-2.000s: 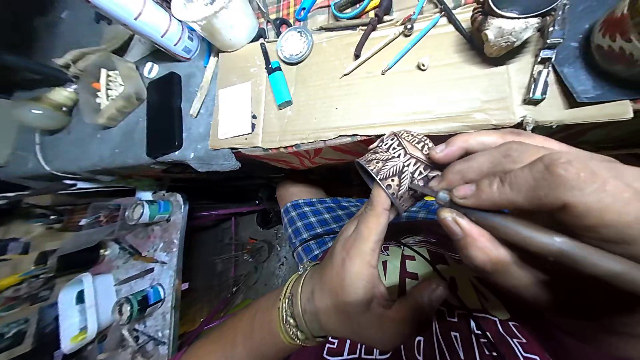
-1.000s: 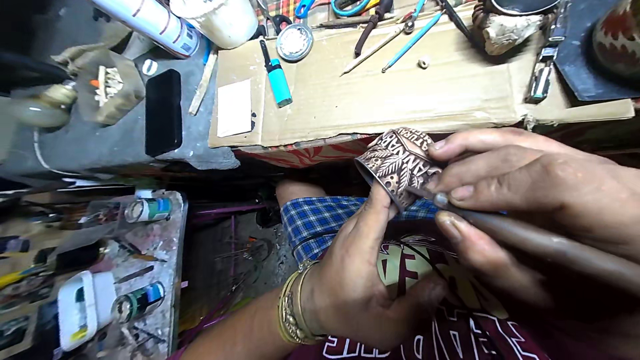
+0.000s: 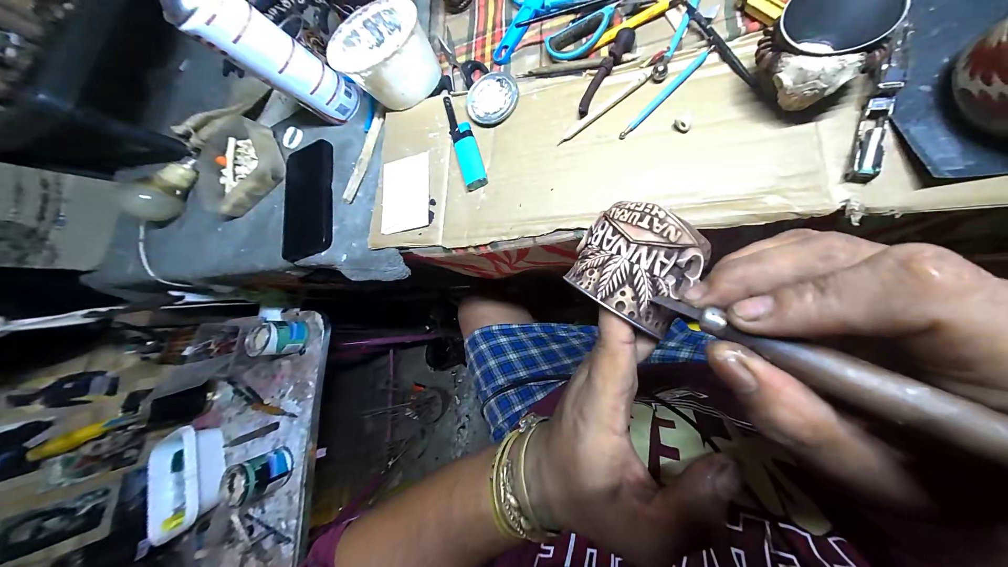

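A small round piece (image 3: pixel 638 264) carved in relief with leaves, dots and lettering is tilted above my lap. My left hand (image 3: pixel 602 457), with bangles at its wrist, supports it from below; a finger lies at its lower rim and others are hidden behind or inside it. A carving tool (image 3: pixel 835 366) with a thick dark handle and a narrow metal tip is pinched between the thumb and fingers of my right hand (image 3: pixel 858 307). Its tip touches the carved side near the lower rim, beside a leaf.
Cardboard (image 3: pixel 709 173) covers the bench beyond my hands, bearing a turquoise lighter (image 3: pixel 470 157), a white card (image 3: pixel 405 193) and a blue-handled stylus (image 3: pixel 665 93). A black phone (image 3: pixel 308 201) lies left. On a lower side table stand paint jars (image 3: pixel 276 339) and a white plastic tray (image 3: pixel 185 484).
The carved piece has turned slightly in my left hand, so more of its lettered panel shows. My right hand keeps its grip on the tool, with the tip still at the carved side.
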